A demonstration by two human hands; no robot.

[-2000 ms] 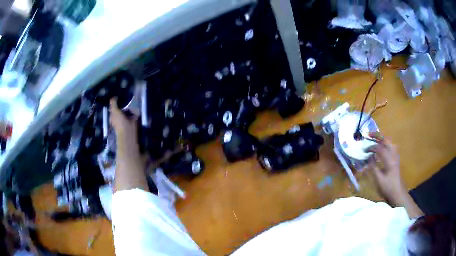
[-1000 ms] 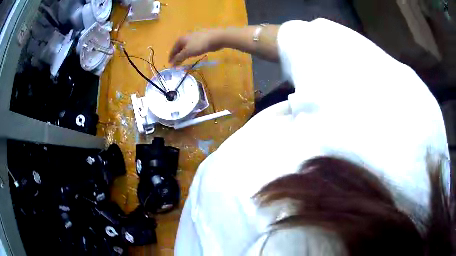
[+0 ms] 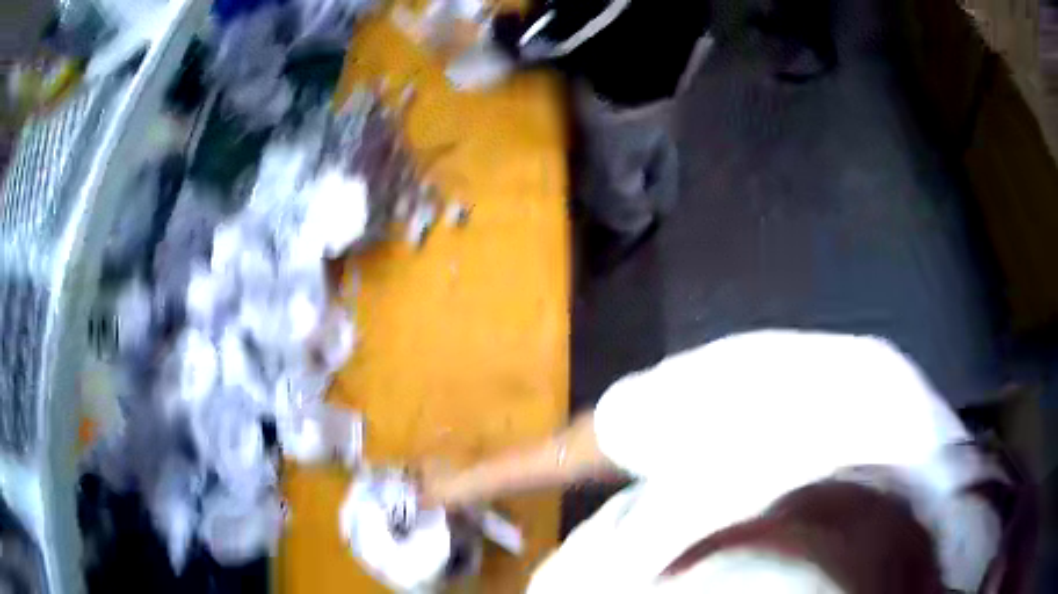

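A white housing (image 3: pixel 389 551) with a round face lies on the yellow-orange bench near the bottom of the head view, its lower part close to the picture's edge. The dark spot at its centre is blurred. My right hand (image 3: pixel 447 485) reaches in from the right and is at the housing's upper right side. Blur hides its fingers, so I cannot tell whether it grips the housing. A short white stick (image 3: pixel 502 531) lies to the right of the housing. My left hand is out of the picture.
A big blurred heap of white housings (image 3: pixel 249 337) lines the bench's left side by a pale frame (image 3: pixel 67 267). Small parts (image 3: pixel 420 218) lie farther up the bench (image 3: pixel 464 337). A person's dark clothing (image 3: pixel 650 52) shows at the top. A brown carton (image 3: pixel 1009 197) stands right.
The view has swung along the bench, so the housing sits lower and the black camera heads beside it are out of the picture. My right hand has moved from above the housing to its side.
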